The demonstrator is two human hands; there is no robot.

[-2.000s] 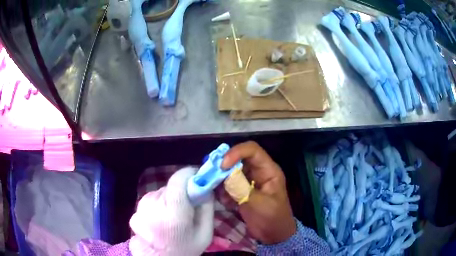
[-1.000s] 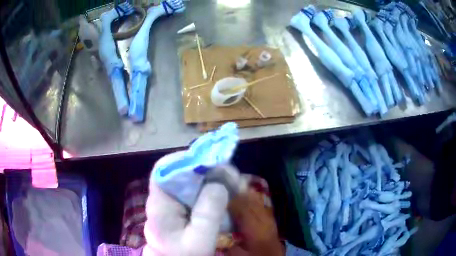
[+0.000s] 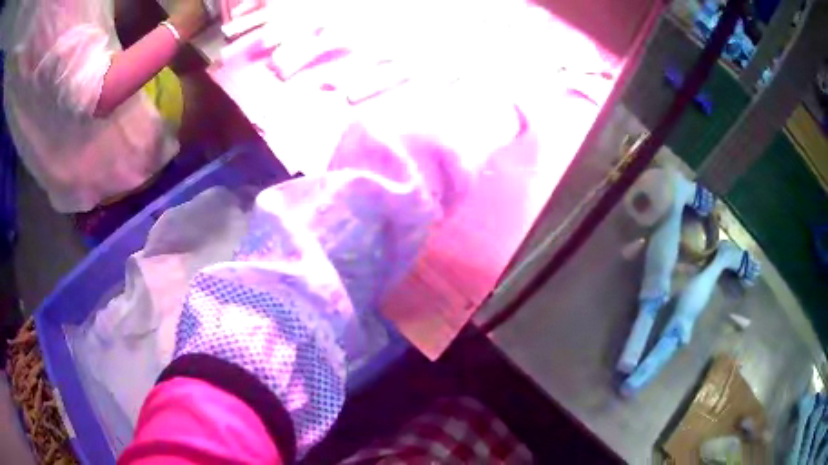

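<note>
My left arm, in a pink sleeve and a blue-white patterned cover, reaches from the bottom left up over the glaring pink-white lit surface [image 3: 363, 64]. My left hand [image 3: 440, 177] is washed out by glare there. Its fingers and anything in it cannot be made out. My right hand is out of the picture. Two light-blue figure legs, one [image 3: 663, 254] beside the other [image 3: 685, 313], lie on the metal bench [image 3: 563, 309] at the right, dark-blue-banded feet upward.
A blue-violet tub [image 3: 86, 268] with white sheeting stands left, under my arm. Another person's arm [image 3: 132, 73] is at top left. A dark bar [image 3: 590, 213] crosses between lit surface and bench. Cardboard [image 3: 708, 413] with a white cup [image 3: 722, 448] lies at lower right.
The view has swung left. My left arm has extended onto the lit surface. My right hand and the leg held above the lap have gone out of view.
</note>
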